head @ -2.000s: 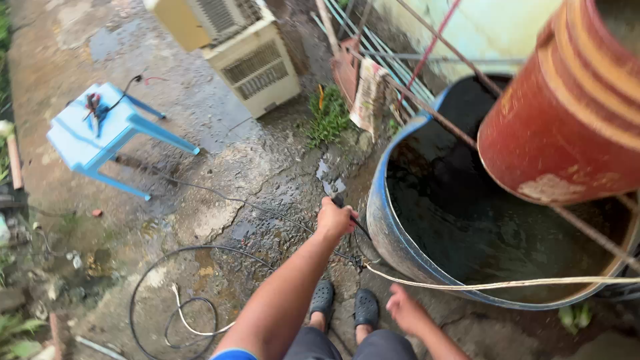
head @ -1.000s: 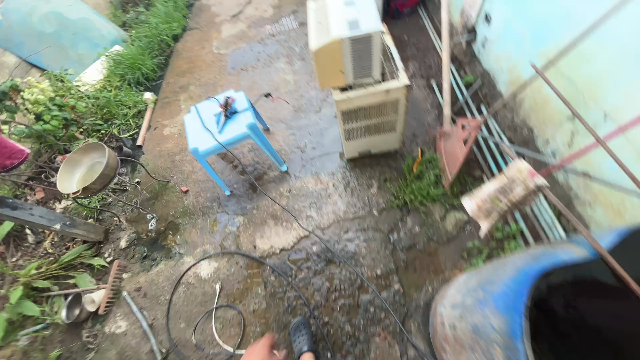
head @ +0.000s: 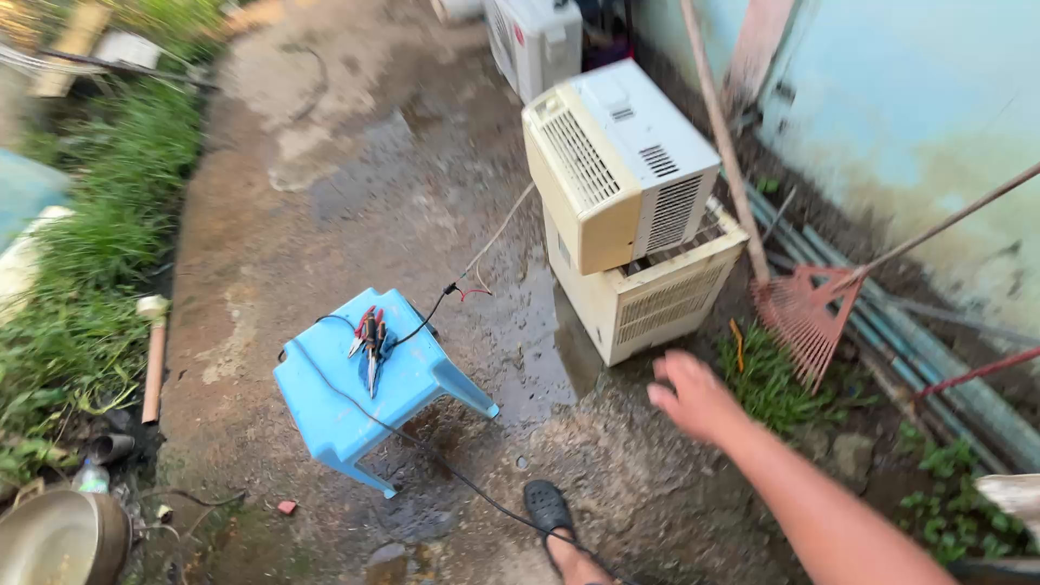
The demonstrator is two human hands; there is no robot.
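My right hand is stretched forward, fingers apart and holding nothing, in front of a window air conditioner stacked on a second cream unit. My left hand is out of the frame. On a light blue plastic stool lie pliers and other hand tools with red and dark handles. A black cable runs across the stool and down to the ground near my clog. Behind the stool, a cable joint with thin red wires rests by the wet concrete.
A red plastic rake leans at the right beside blue-green pipes along the wall. An outdoor unit stands farther back. Grass edges the path at left, with a metal pot at the lower left.
The view has swung away from the water drum and red bucket toward the stool and air conditioners. The hand that gripped something dark at the drum's rim earlier is out of sight or no longer there.
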